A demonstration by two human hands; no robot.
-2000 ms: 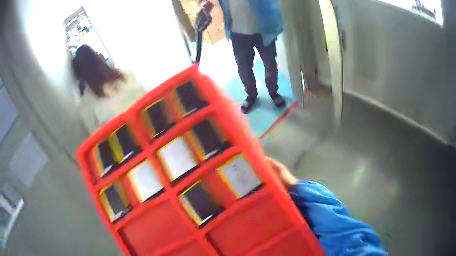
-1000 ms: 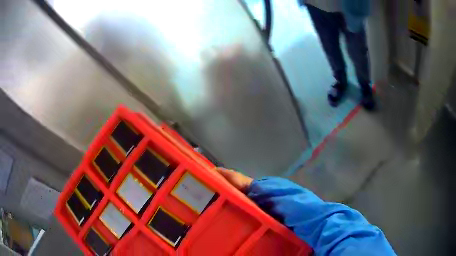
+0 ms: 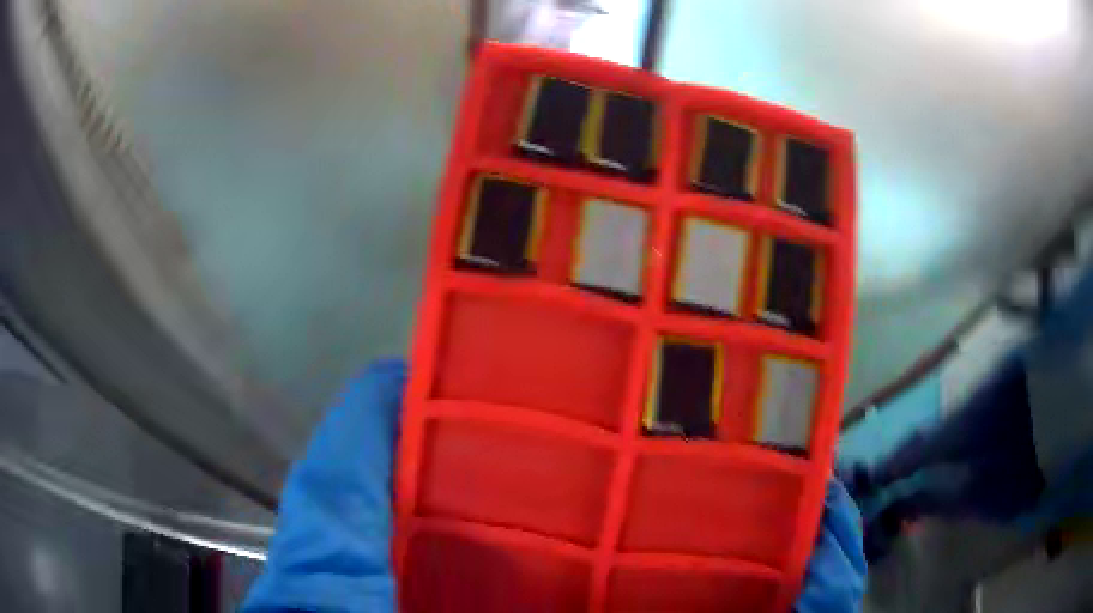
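A red compartment tray [image 3: 628,445] is held up in front of me, its pockets facing me. The upper pockets hold several small flat modules with yellow edges, some black face up [image 3: 501,224] and some white face up [image 3: 613,246]. The third row has modules only on the right, one black and one white. The third-row left pocket and the lower pockets are empty. My left blue sleeve [image 3: 336,497] is against the tray's left side and my right blue sleeve [image 3: 839,551] is at its lower right. Both hands are hidden behind the tray, which they hold up.
Blurred, pale translucent panels [image 3: 288,180] stand beyond the tray on both sides, with a narrow bright gap between them at the top. Curved dark and light edges run at the left. Dark blue shapes [image 3: 971,443] at the right are too blurred to name.
The tray has turned more upright and moved right and up in view. The standing person has left view, and the panels now fill the background. My left sleeve has come into view; the visible right fingers are now hidden.
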